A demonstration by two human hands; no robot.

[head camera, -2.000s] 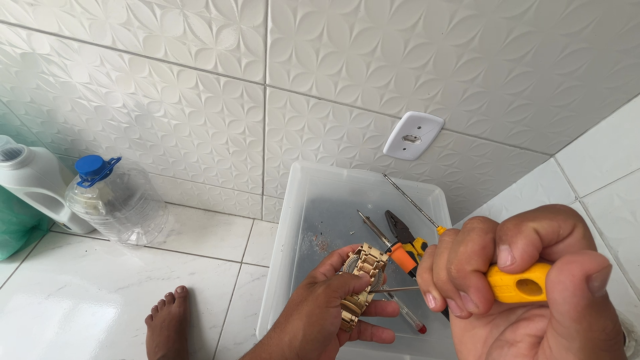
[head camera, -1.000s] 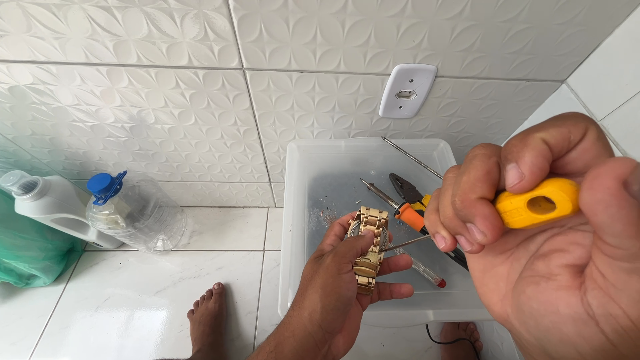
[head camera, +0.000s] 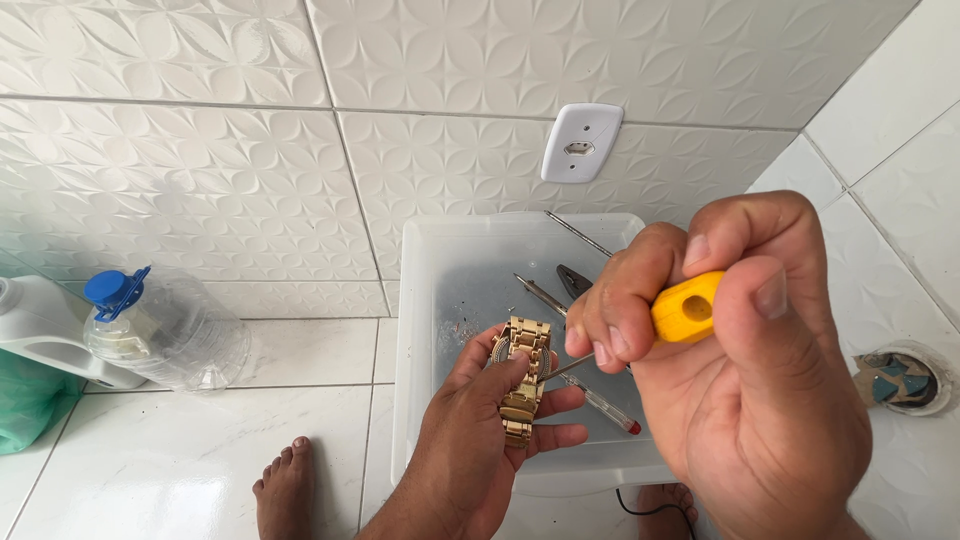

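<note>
My left hand (head camera: 480, 420) holds a gold-coloured wristwatch (head camera: 517, 409) by its metal link bracelet, with the thumb pressed on the links. In my right hand (head camera: 750, 375) is the yellow handle of a screwdriver (head camera: 686, 307); its thin shaft points left and its end meets the bracelet's edge. Whether the tip sits in a link cannot be told. Below both hands, on a translucent plastic lid or bin (head camera: 450, 247), lie a soldering iron (head camera: 544, 295), pliers (head camera: 574, 281) partly behind my right hand, a clear-handled screwdriver with a red end (head camera: 604, 405) and a metal shaft (head camera: 577, 233).
A wall socket (head camera: 583, 142) is above the bin. On the left floor stand a clear plastic bottle with a blue cap (head camera: 172, 330), a white jug (head camera: 56, 322) and a green bag (head camera: 34, 401). A bare foot (head camera: 287, 487), a black cable (head camera: 652, 511) and a round floor opening (head camera: 904, 379) also show.
The view has shifted since two seconds ago. Both hands keep their hold on the watch and the yellow screwdriver, whose shaft stays at the bracelet.
</note>
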